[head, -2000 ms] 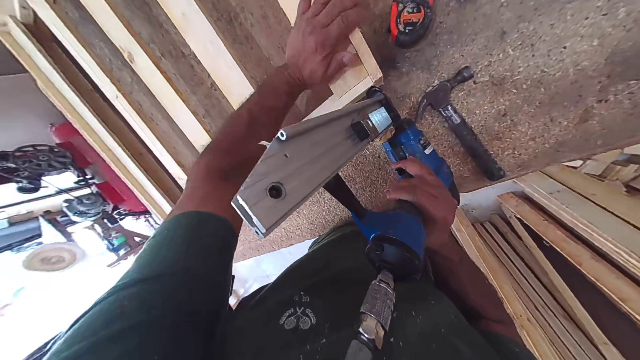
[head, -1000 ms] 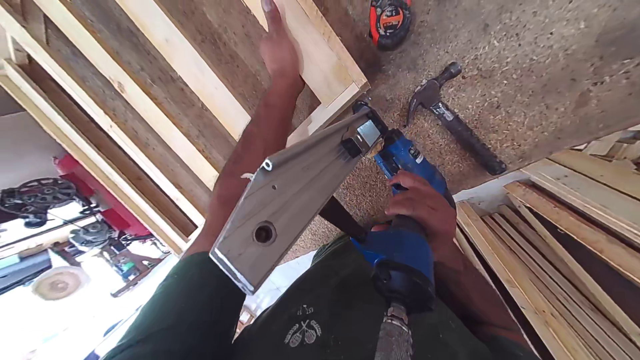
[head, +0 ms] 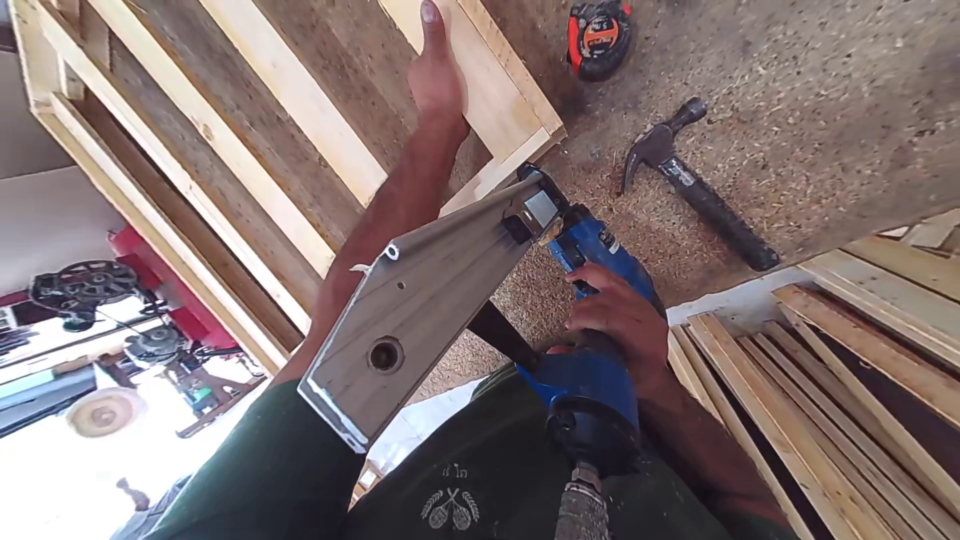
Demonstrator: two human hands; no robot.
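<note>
My right hand (head: 619, 319) grips the handle of a blue pneumatic nailer (head: 592, 382), whose air hose fitting (head: 581, 510) points toward my body. The nailer's long grey magazine (head: 420, 300) slants down to the left, over my left forearm. Its nose (head: 536, 180) is beside the corner of a light wooden frame (head: 510, 161). My left hand (head: 437, 79) lies against a flat board (head: 495, 97) of that frame, thumb extended; its other fingers are mostly hidden.
A claw hammer (head: 697, 187) lies on the sawdust-covered worktop (head: 840, 105), with an orange and black tape measure (head: 598, 37) above it. Wood strips (head: 757, 397) are stacked at lower right. Frame slats (head: 225, 127) span the upper left. Red machinery (head: 172, 292) stands beyond at left.
My left hand has shifted up and away along the frame, from near its corner, and the thumb now stands out. My right hand still holds the nailer near the frame's corner.
</note>
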